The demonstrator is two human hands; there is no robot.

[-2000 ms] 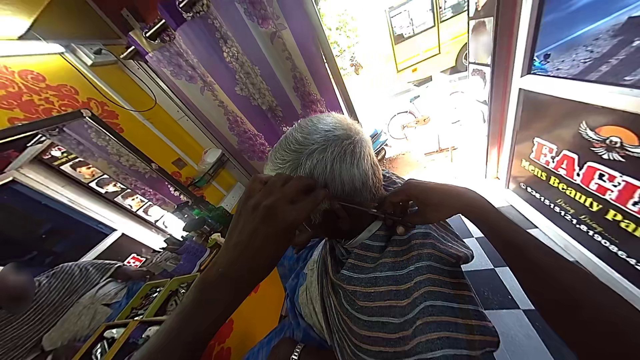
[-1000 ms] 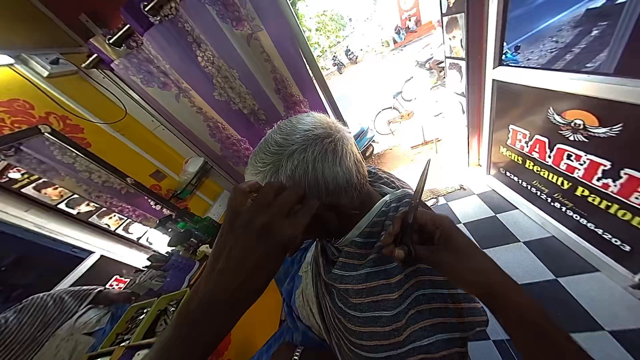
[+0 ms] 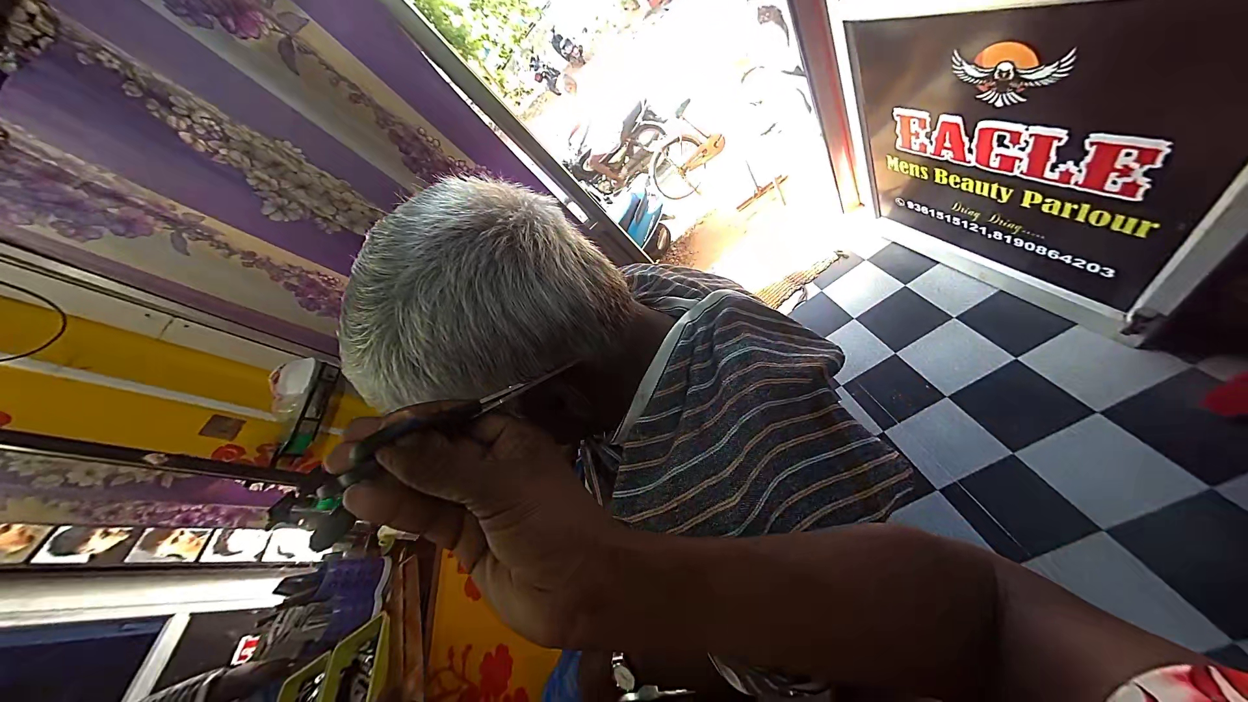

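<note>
A seated person's head with short grey hair leans forward at the middle of the view. My right hand is beside the head near the ear, its forearm reaching in from the lower right. It is closed around scissors with dark handles, whose thin metal blades point up and right along the hairline by the ear. How far apart the blades are cannot be told. A dark striped garment or cloth with a pale edge covers the person's shoulders. My left hand does not show.
A purple floral curtain hangs behind the head at the upper left. Green-yellow trays with tools stand at the lower left, near a mirror. A bright doorway, a checkered floor and a sign panel bearing writing lie to the right.
My right hand has moved left with the scissors, from over the striped shoulder to beside the ear. My left hand, earlier at the head, has gone out of sight. The view has shifted closer.
</note>
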